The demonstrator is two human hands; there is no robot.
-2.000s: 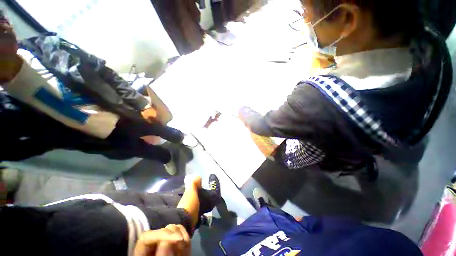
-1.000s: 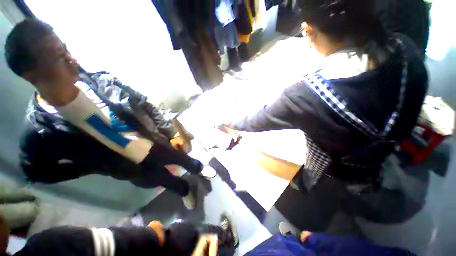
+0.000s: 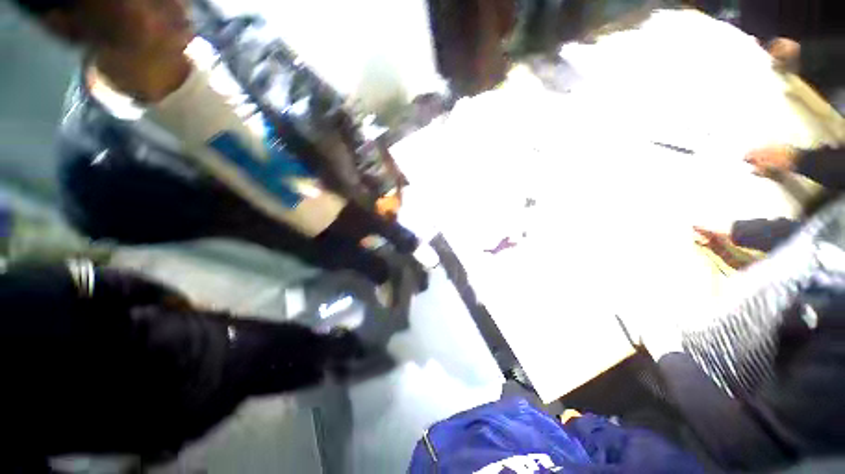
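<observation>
Neither of my hands can be made out. A bright, overexposed table [image 3: 593, 278] lies in front of me, with pale cloth on it that is washed out. A small dark reddish thing [image 3: 503, 245] lies near its left side, too blurred to name. A thin dark tool or strip [image 3: 674, 147] lies farther back. A patch of skin [image 3: 570, 417] shows beside blue clothing at the bottom; whose it is cannot be told.
A person in a dark jacket and pale top [image 3: 185, 139] is at the left of the table. Other people's hands [image 3: 727, 248] rest at its right side. Blue clothing with white lettering [image 3: 510, 440] is at the bottom, and a dark-clothed figure [image 3: 139, 361] is at lower left.
The view has swung right and shows more of the table. The person with the checked collar is gone from view; other hands and a striped garment now show at the right.
</observation>
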